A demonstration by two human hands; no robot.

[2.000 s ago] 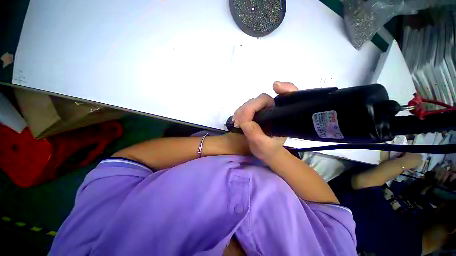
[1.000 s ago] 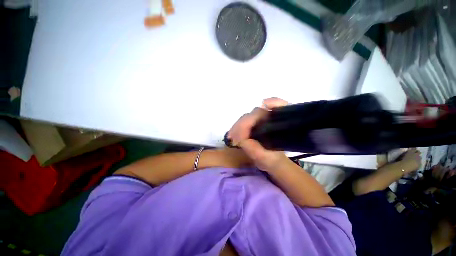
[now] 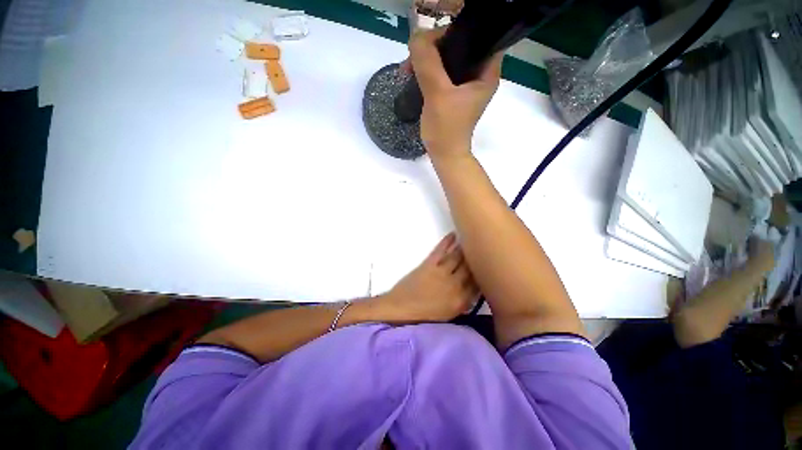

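My right hand (image 3: 453, 97) grips the black electric screwdriver (image 3: 501, 31) at the top centre. Its dark nose end is over the round black-rimmed screw dish (image 3: 382, 114), among or just above the grey screws; the exact contact is unclear. My left hand (image 3: 431, 286), with a bracelet at the wrist, lies low at the bench's front edge on a white surface, partly behind my right forearm. Its fingers are slightly bent, and whether they hold anything is hidden. A faint line beside it may be a white panel's edge (image 3: 371, 277).
Orange parts (image 3: 263, 51) and clear-white bits (image 3: 255, 83) lie at the back left. A screw bag (image 3: 579, 92) is behind at right. Tilted white panels (image 3: 668, 185) lie at right, near a person's forearm (image 3: 725, 294). The black cord (image 3: 572, 132) arcs over the bench.
My right hand has moved the screwdriver from the front edge up and away to the screw dish. My left hand, at the screwdriver's nose before, now stays low at the front edge without it.
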